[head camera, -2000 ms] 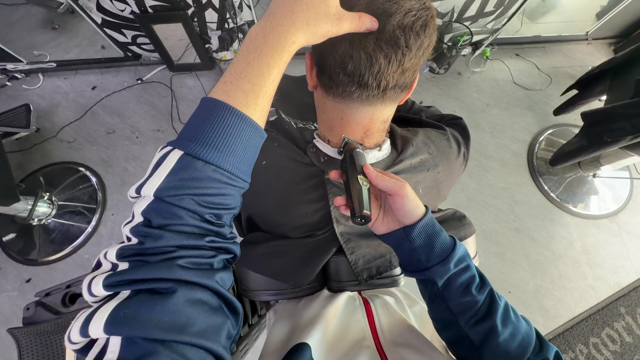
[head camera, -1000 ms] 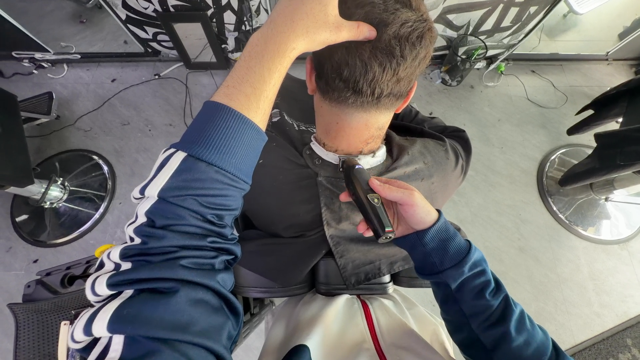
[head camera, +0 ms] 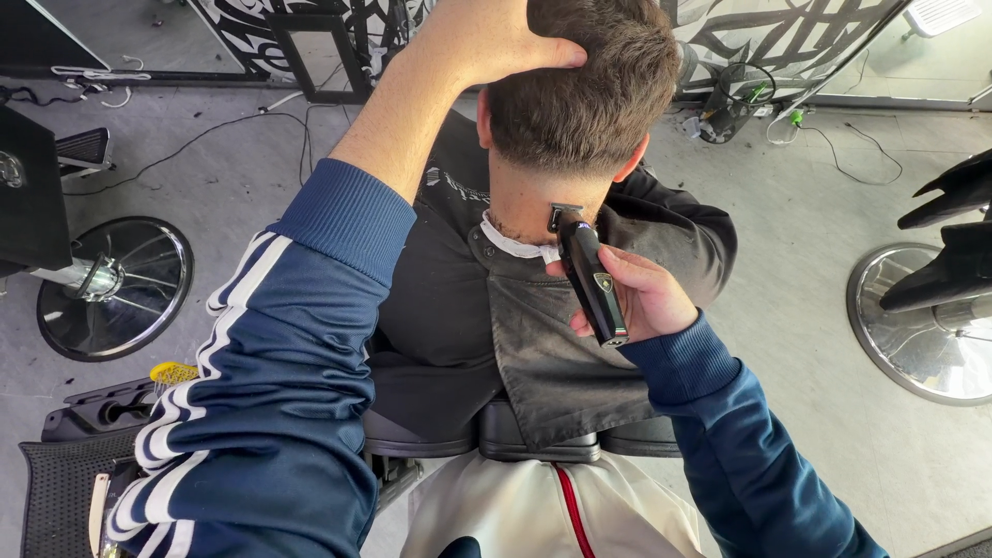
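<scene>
A person sits with their back to me, their dark hair (head camera: 585, 108) short at the nape. My left hand (head camera: 496, 43) rests on the head, thumb on the hair at the back; its fingers are mostly out of frame. My right hand (head camera: 639, 291) holds a black cordless hair trimmer (head camera: 593, 283), blade end up, with the blade at the back of the neck (head camera: 535, 198). Short dark hairs show low on the neck, just above a white neck strip (head camera: 515, 244). A black barber's cape (head camera: 542, 333) covers the shoulders and back.
Chrome chair bases stand at the left (head camera: 116, 287) and right (head camera: 930, 322). A black tray (head camera: 66, 492) with tools is at lower left, near a yellow object (head camera: 172, 373). Cables (head camera: 209, 143) cross the floor. A wire bin (head camera: 728, 101) stands by the patterned wall.
My right hand has raised the trimmer from the collar to the skin of the neck above the neck strip. My left hand has stayed on the head.
</scene>
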